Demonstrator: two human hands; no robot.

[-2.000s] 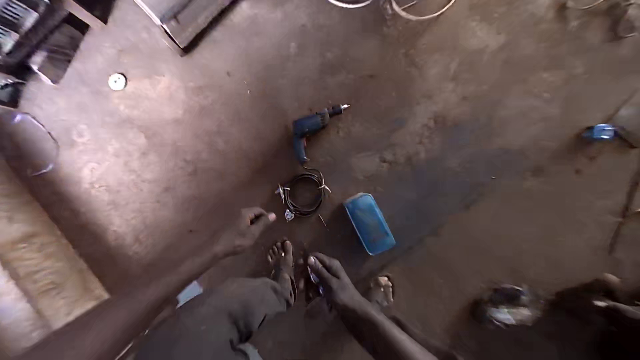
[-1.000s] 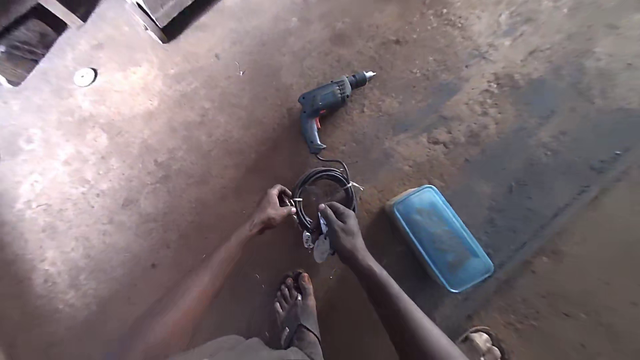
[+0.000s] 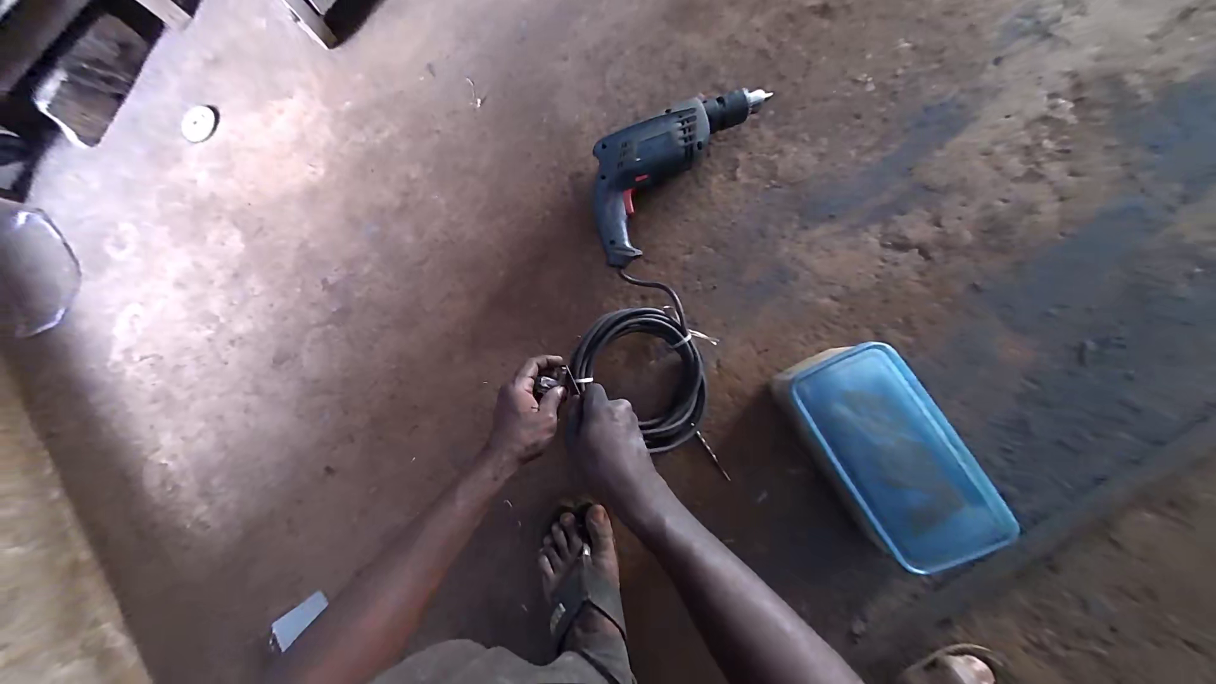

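Note:
A dark power drill with a red trigger lies on the dirt-covered floor, its bit pointing to the upper right. Its black cable is wound into a coil below the handle, bound with pale ties. At the coil's left edge, my left hand grips a small metallic object that I cannot identify. My right hand is beside it, knuckles up, over the lower left of the coil; its fingertips are hidden, so what it holds is unclear. A thin drill bit or rod lies at the coil's lower right.
A plastic container with a blue lid stands right of the coil. My sandalled foot is just below my hands. A white disc lies upper left, a pale flat piece lower left. Dark furniture or frames fill the upper left corner.
Both hands were apart and away from the coil at first, then came to it. My right hand has since moved from the coil's lower part to its left edge. The view has come closer.

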